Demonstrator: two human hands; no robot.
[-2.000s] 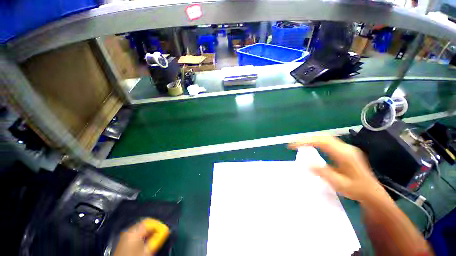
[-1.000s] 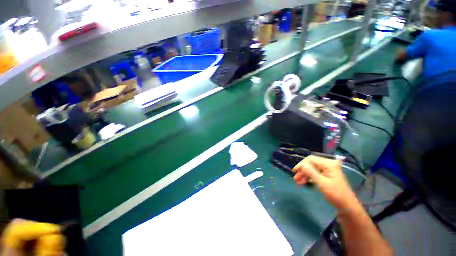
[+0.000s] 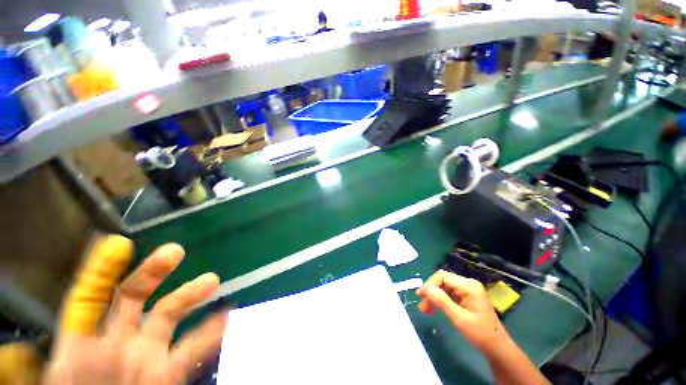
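Note:
The panel stack (image 3: 323,331) lies white side up in front of me, cut off by the bottom edge. My left hand (image 3: 139,323) is blurred, raised at the stack's left side, fingers spread and empty, with yellow finger cots. My right hand (image 3: 462,304) is right of the stack with bent fingers, fingertips by a small white strip (image 3: 408,284). Whether it pinches anything is unclear. A white scrap (image 3: 396,248) lies behind the stack. A dark iron stand (image 3: 474,259) and a yellow sponge (image 3: 502,297) are beyond my right hand.
The soldering station (image 3: 504,218) with red digits stands at right, a white wire reel (image 3: 460,170) on top. Pale hoses and black cords hang beside it. Black parts (image 3: 617,169) lie farther right. A pale rail (image 3: 331,252) crosses the bench; an overhead shelf (image 3: 301,68) spans above.
The view has turned right, then partly back left. My left hand has risen and spread open beside the stack. My right hand has left the stack's top and is now near the white strip.

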